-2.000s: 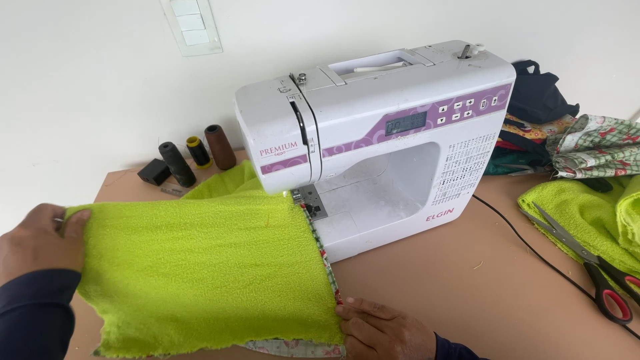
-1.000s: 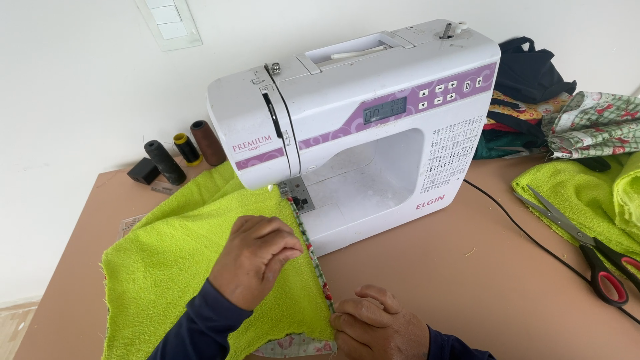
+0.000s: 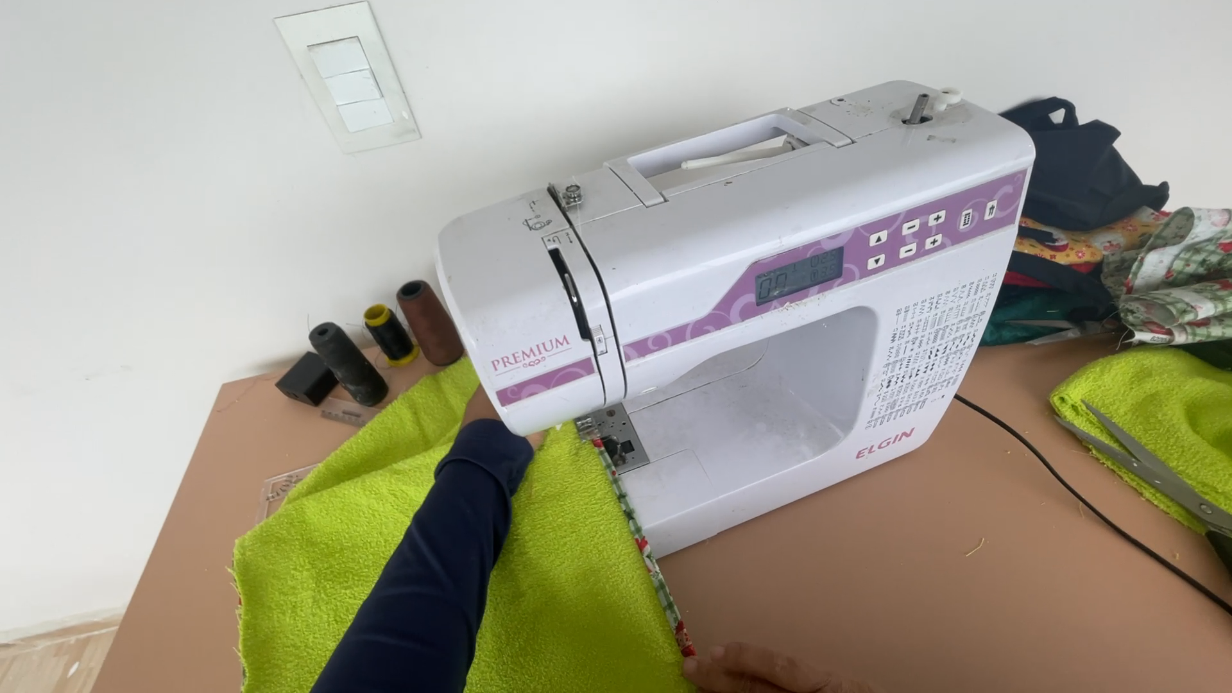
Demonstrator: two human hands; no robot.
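Observation:
A lime-green terry cloth (image 3: 568, 577) lies on the table, its right edge bound with a patterned fabric strip (image 3: 640, 549). The upper end of that edge runs under the presser foot (image 3: 589, 429) of a white and purple sewing machine (image 3: 751, 241). My left hand (image 3: 483, 412) reaches behind the needle end of the machine; the machine head and my dark sleeve hide most of it, so its fingers do not show. My right hand (image 3: 760, 669), partly cut off by the bottom of the view, has its fingertips at the lower end of the bound edge.
Thread spools (image 3: 346, 363) and a black block (image 3: 307, 378) stand behind the cloth at the left. Scissors (image 3: 1145, 462) rest on another green cloth (image 3: 1107, 385) at the right, near piled fabrics (image 3: 1088, 173). A black cord (image 3: 1059, 476) crosses the table. A switch plate (image 3: 348, 77) is on the wall.
My left hand has moved from the cloth's left corner, across the cloth, to behind the machine's needle end. My right hand stays by the lower end of the bound edge.

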